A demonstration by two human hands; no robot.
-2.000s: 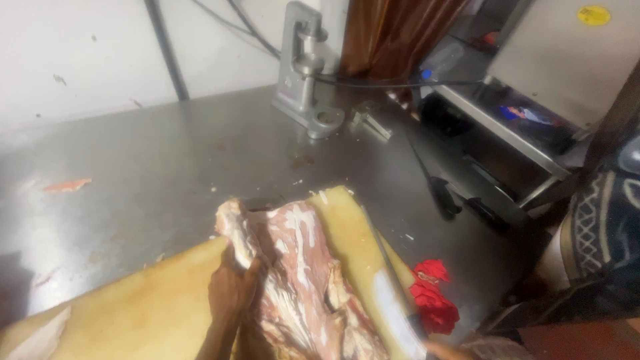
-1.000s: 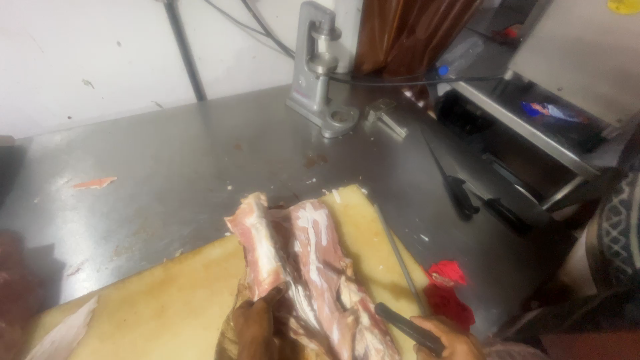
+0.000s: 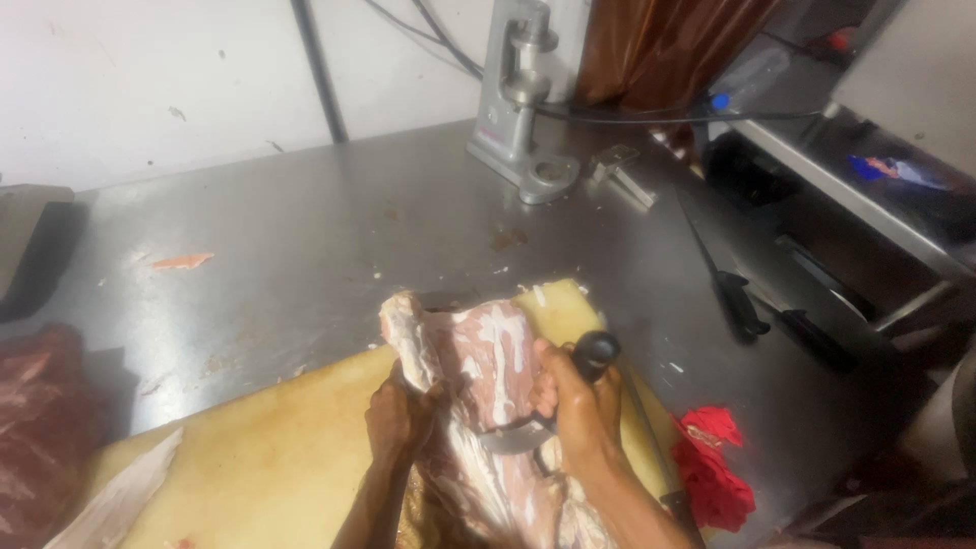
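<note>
A large piece of raw meat with white fat [image 3: 496, 358] lies on a yellow cutting board [image 3: 252, 442]. My left hand [image 3: 400, 419] grips the pale, fatty flap along its left side. In my right hand [image 3: 583, 412] is a knife with a black handle [image 3: 596, 352]; its curved blade [image 3: 518, 438] points left across the middle of the meat. Beneath my right forearm and beside it, a long thin metal rod [image 3: 648, 427] lies along the board's right edge.
Red cloth [image 3: 713, 473] lies right of the board. Two black-handled knives [image 3: 740, 305] rest on the steel table [image 3: 305, 229], near a grey metal press-like stand [image 3: 522, 114] and a small metal fitting [image 3: 625, 175]. More raw meat [image 3: 46, 435] is at far left.
My right hand has moved onto the meat, with the knife blade now across it. My left hand has shifted up along the flap since a second ago.
</note>
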